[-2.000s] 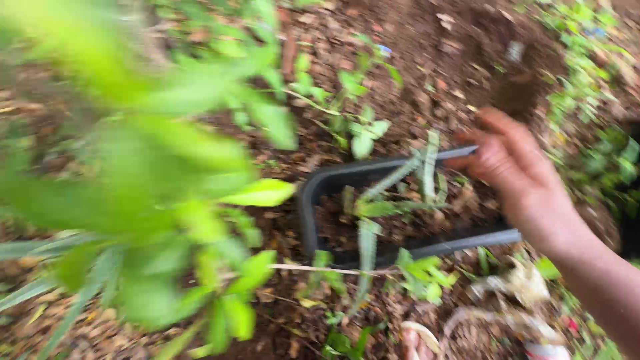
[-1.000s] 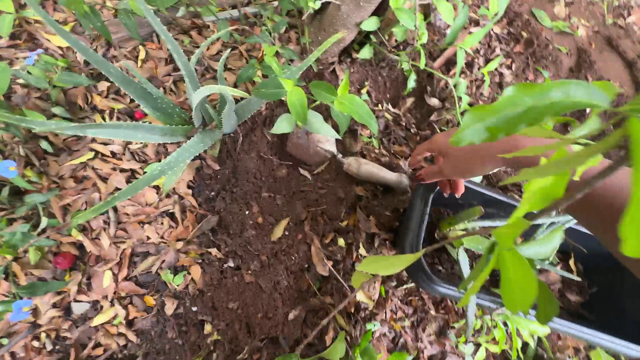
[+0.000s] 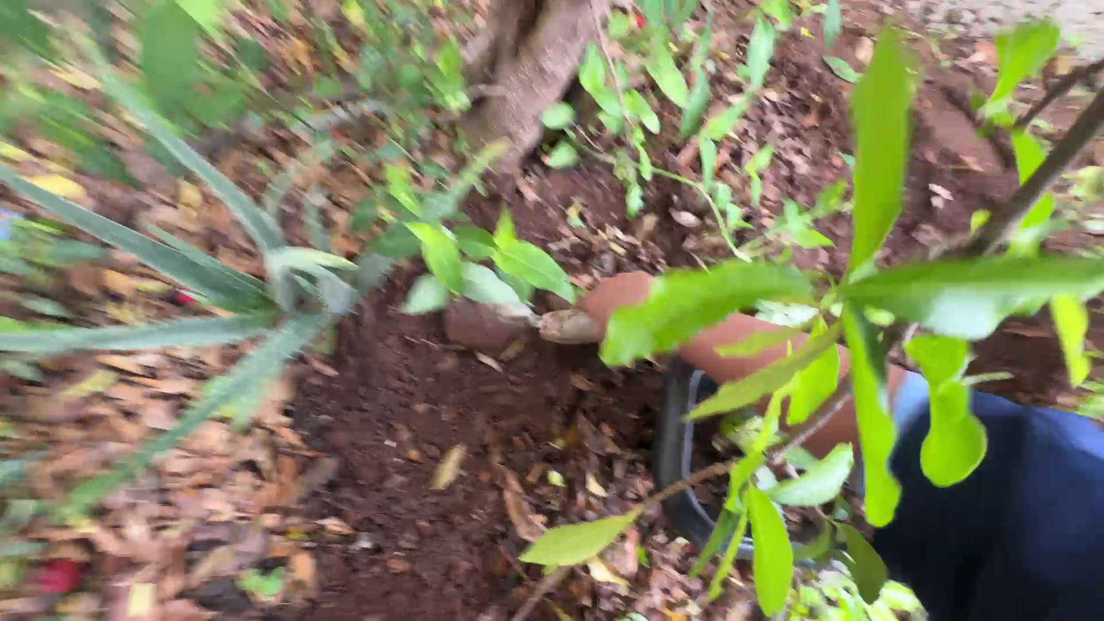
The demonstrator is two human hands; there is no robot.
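Note:
My right hand [image 3: 619, 297], partly hidden by leaves, is closed around the back end of the wooden handle of a hand trowel [image 3: 569, 326]. The trowel lies low over dark loose soil, and its soil-coloured blade points left beneath a small green leafy plant [image 3: 483, 267]. Below my forearm, the rim of a black plastic tray [image 3: 677, 457] shows, with greenery inside; branch leaves cover much of it. My left hand is out of view.
A spiky aloe-like plant [image 3: 293, 293] spreads its long leaves at the left over dry leaf litter. A tree trunk [image 3: 522, 78] rises at the top. A leafy branch [image 3: 1026, 194] crosses the right side, close to the camera.
Two seconds ago my right hand was at the black tray's rim. One second ago it was beside the trowel's handle end; now it has closed on the handle.

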